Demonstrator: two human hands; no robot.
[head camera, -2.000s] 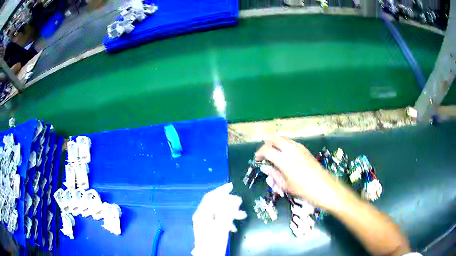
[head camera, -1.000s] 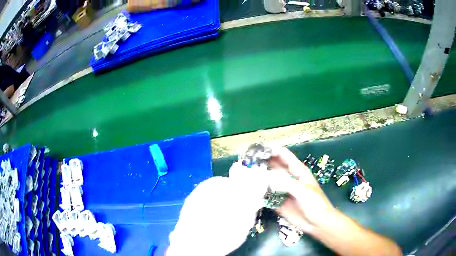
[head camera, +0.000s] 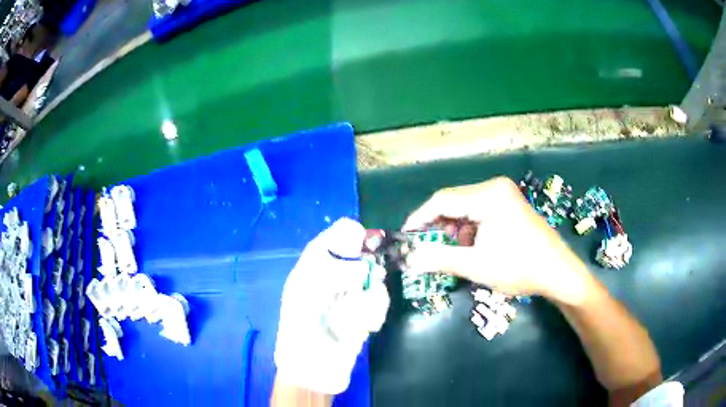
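Observation:
My left hand (head camera: 330, 306), in a white glove, holds part of a circuit board assembly; a dark lump and a bit of green show at its fingertips. My bare right hand (head camera: 485, 238) grips a green circuit board assembly (head camera: 430, 238) with a reddish-brown part under the fingers. The two hands nearly meet over the dark mat, close to the blue sheet's right edge. Whether both hold one joined assembly is blurred. More board assemblies lie below and right of my right hand: a white block (head camera: 492, 313) and wired boards (head camera: 593, 211).
A blue sheet (head camera: 302, 183) bears white housings (head camera: 119, 294) at its left and a light-blue band (head camera: 260, 175) with a thin cord. Stacked blue pads with white shells (head camera: 60, 278) stand far left. Beyond the pale edge rail (head camera: 517, 135) runs the green belt (head camera: 263, 87).
My left hand has moved down and left from its raised place, and my right hand now holds a green board beside it. The view has tilted down.

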